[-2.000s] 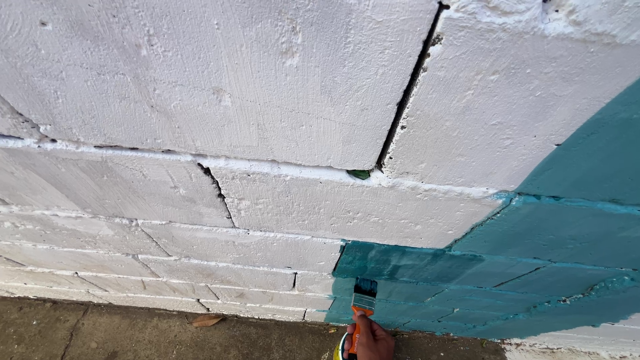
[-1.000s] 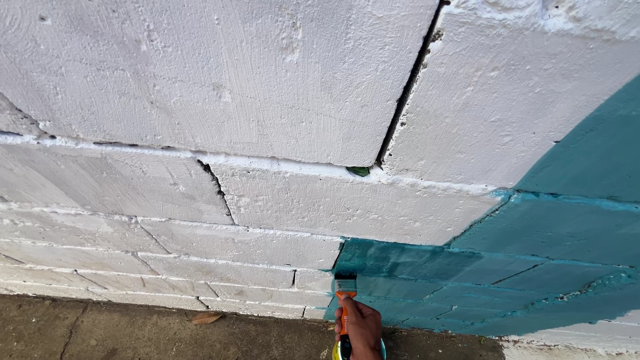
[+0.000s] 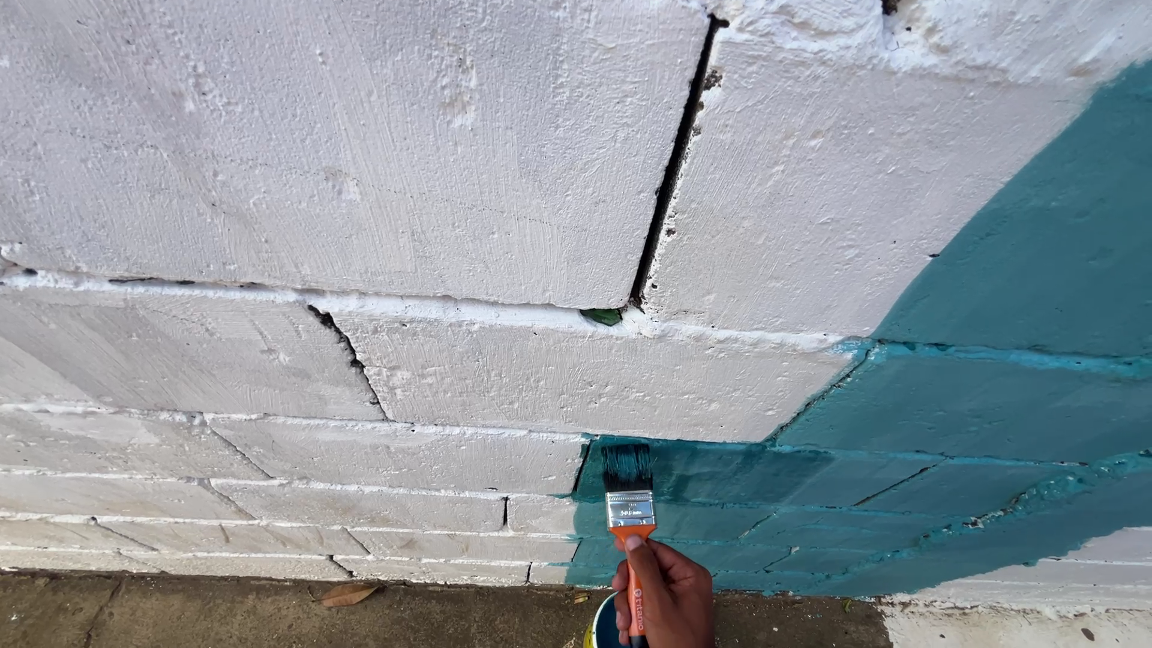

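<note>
My right hand (image 3: 668,594) grips the orange handle of a flat paintbrush (image 3: 631,508) at the lower middle of the view. The brush points up, and its dark, paint-wet bristles lie against the teal part of a block wall (image 3: 900,486), just right of a dark vertical joint and below the white blocks. Beneath the hand, partly hidden by it, is a paint container (image 3: 605,621) with a yellow side and dark contents. Whether another hand holds this container cannot be seen. My left hand is not in view.
White-painted blocks (image 3: 486,162) with open dark joints fill the upper and left wall. A bit of green material (image 3: 602,317) sits in one joint. Along the wall's foot runs a brown concrete floor (image 3: 207,616) with a dry leaf (image 3: 347,594) on it.
The brush has moved over the teal area, first left and then up to the edge below the white block. Darker wet teal now covers more of that block's left end.
</note>
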